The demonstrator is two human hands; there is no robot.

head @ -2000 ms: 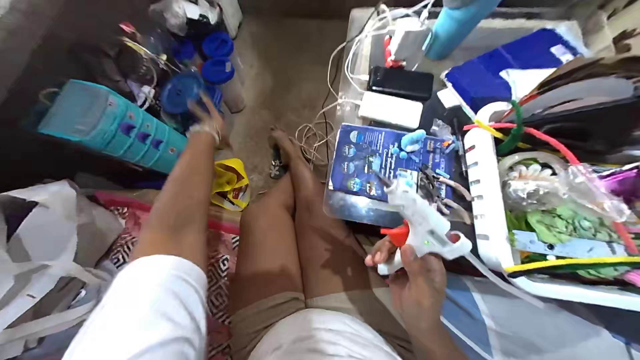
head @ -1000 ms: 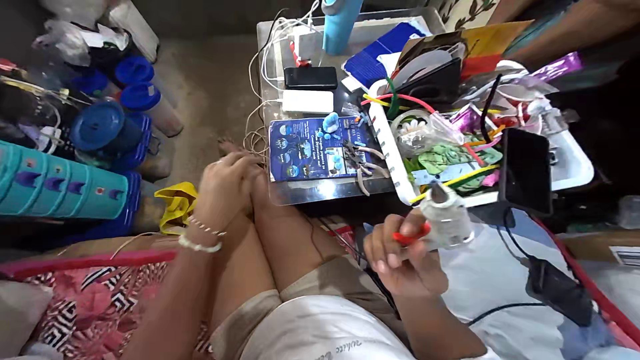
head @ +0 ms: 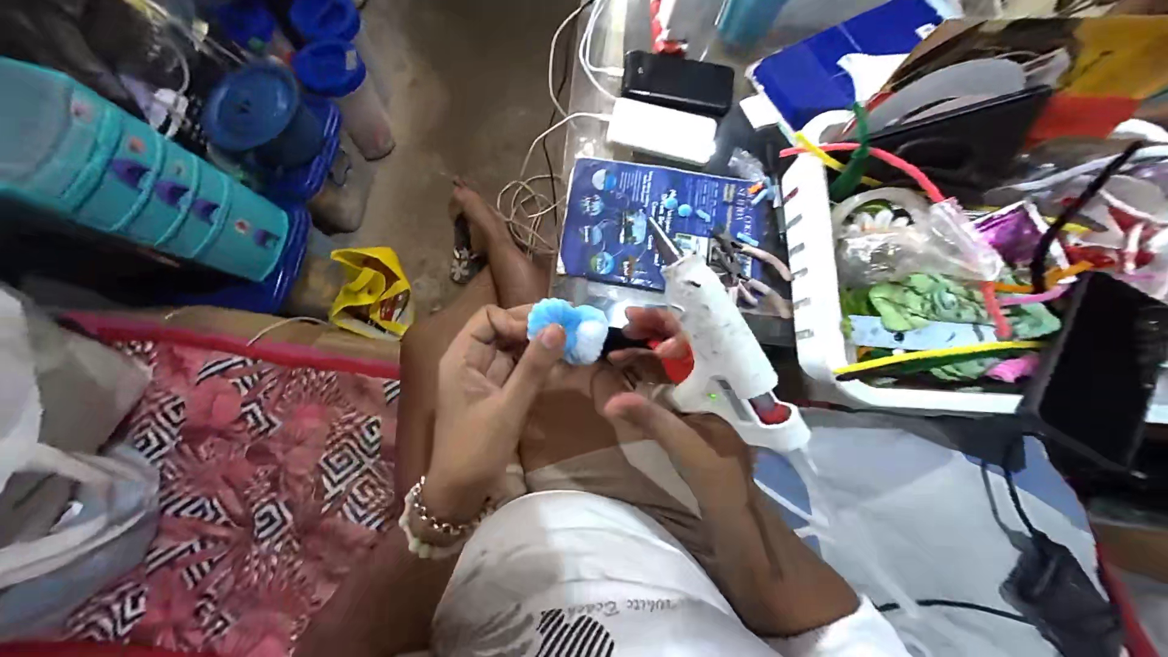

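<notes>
Over my lap, my left hand (head: 488, 383) pinches a fluffy light-blue and white piece (head: 568, 330) between thumb and fingers. Close to its right side is my right hand (head: 671, 392), curled round the red trigger of a white hot glue gun (head: 721, 338). The gun's nozzle points up and away, over the edge of a blue printed sheet (head: 630, 224). A small dark thing lies between the blue piece and my right fingers; what it is I cannot tell. Pliers (head: 735, 260) and small blue bits rest on the sheet.
On the right, a white plastic basket (head: 812, 265) holds pipe cleaners and craft materials. Beyond the sheet lie a white box-shaped device (head: 662, 130), a black one (head: 677, 80) and cables. A teal drawer unit (head: 137, 173) and a yellow bag (head: 370, 292) are at the left.
My left hand, near my leg one second ago, has come to the middle and now holds the blue piece. My right hand has brought the glue gun close beside it.
</notes>
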